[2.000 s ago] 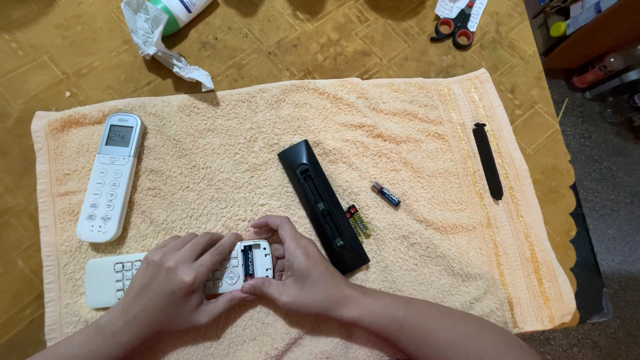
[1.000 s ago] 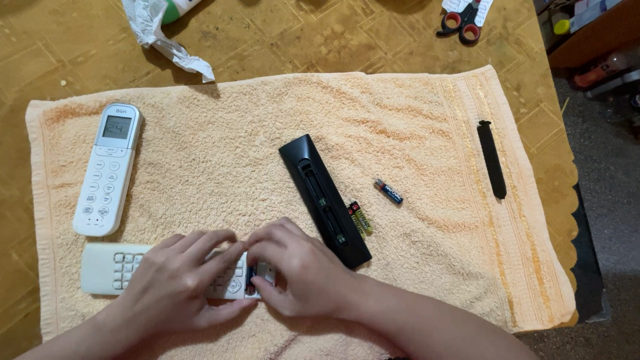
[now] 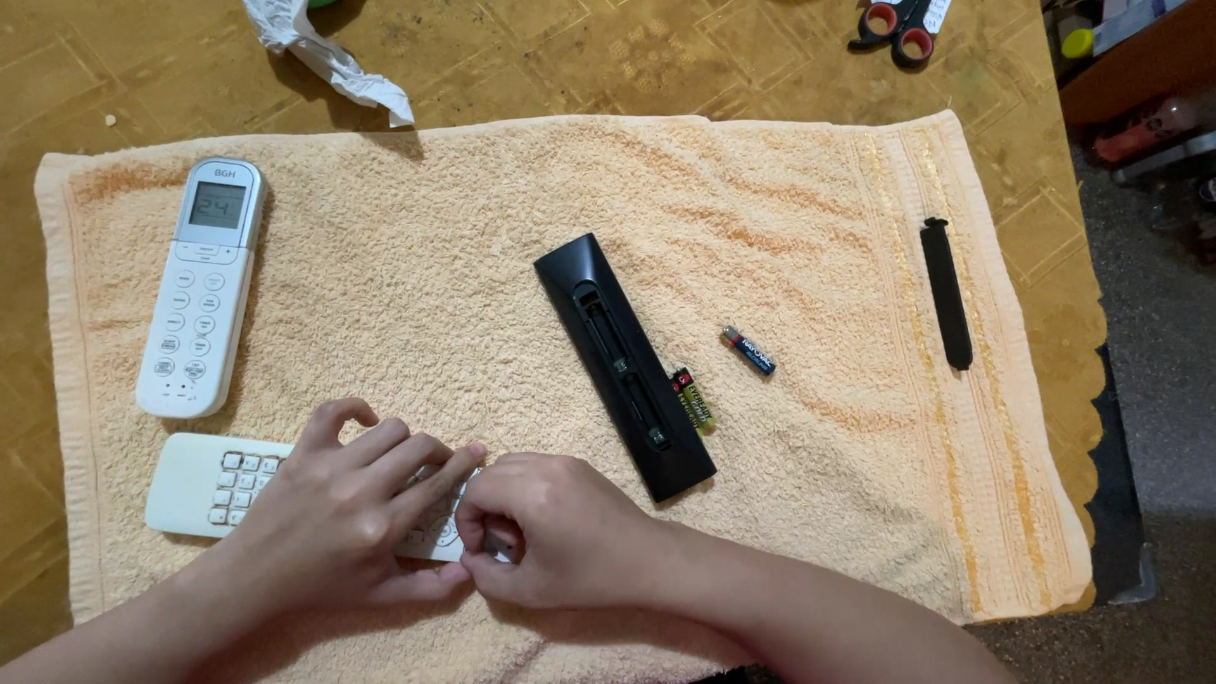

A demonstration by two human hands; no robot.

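A white remote control with square keys lies crosswise on the peach towel. My left hand grips its middle, fingers over the keys. At its right end, my right hand has thumb and fingertips closed on the edge and hides the battery compartment. Just right of my hands lies a black remote control with its long battery slots uncovered and empty. Beside it are yellow-and-black batteries and, farther right, a dark blue battery. A slim black battery cover rests near the towel's right side.
A white air-conditioner remote with a display lies at the towel's left. Crumpled white plastic is on the patterned tablecloth beyond the towel. Scissors with red-and-black handles lie at the back right. Bottles stand past the table's right edge.
My right hand has closed in over the end of the white remote, covering the battery compartment that showed two seconds ago. My left hand stays on the remote's middle.
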